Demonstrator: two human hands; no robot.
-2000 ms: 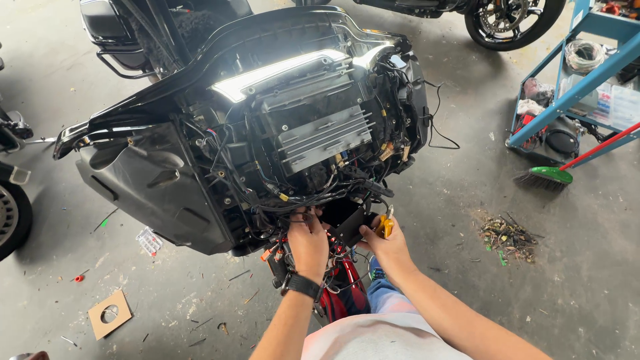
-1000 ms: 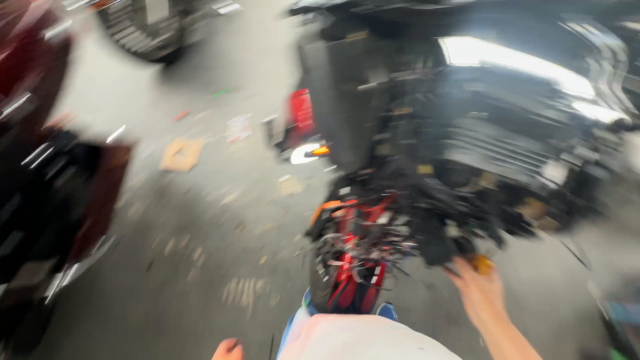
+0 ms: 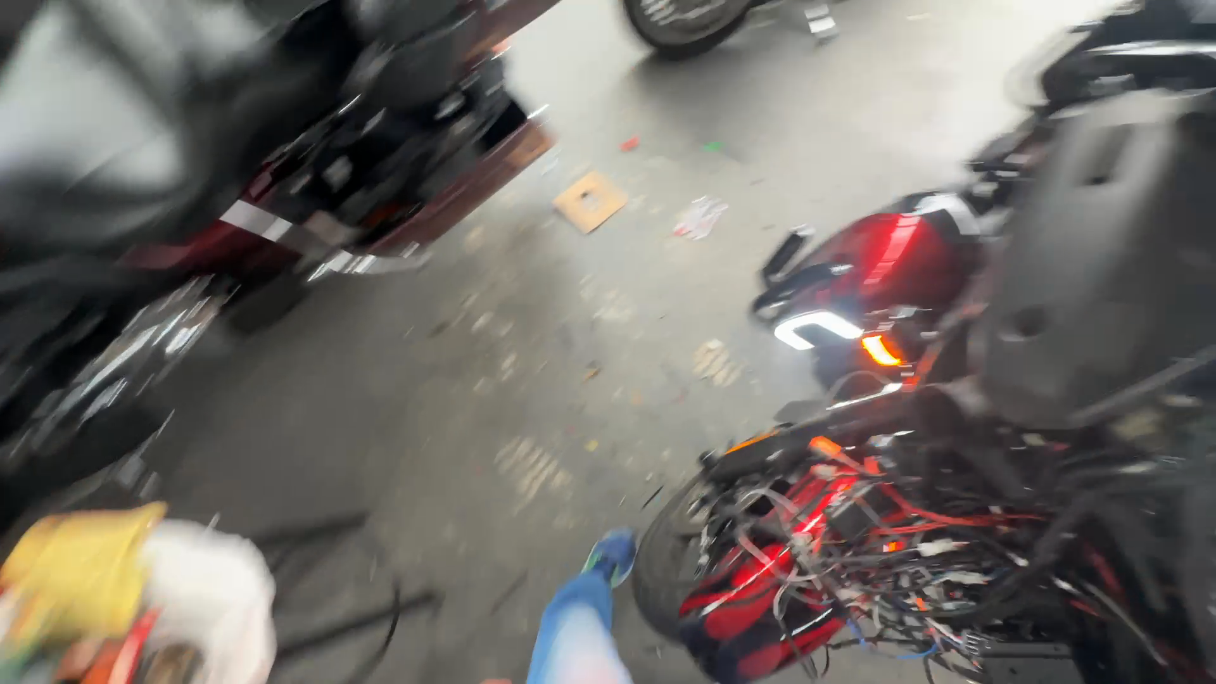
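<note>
Neither of my hands can be made out; at most a tiny blurred bit of skin shows at the bottom edge. To the right stands a partly dismantled motorcycle with a red and black front fender and a tangle of exposed wires above it. A dark fairing panel fills the right side. Beside it are a lit white lamp and a lit amber lamp on a red body part. My leg in blue trousers is next to the front wheel.
A dark red motorcycle takes up the upper left. At the lower left is a white container with a yellow item at its top. A cardboard piece and small debris lie on the floor. Another wheel stands at the top.
The view has swung far to the left. Both hands were at the wiring under the fairing two seconds ago; one second ago the right was still there, the left low and apart.
</note>
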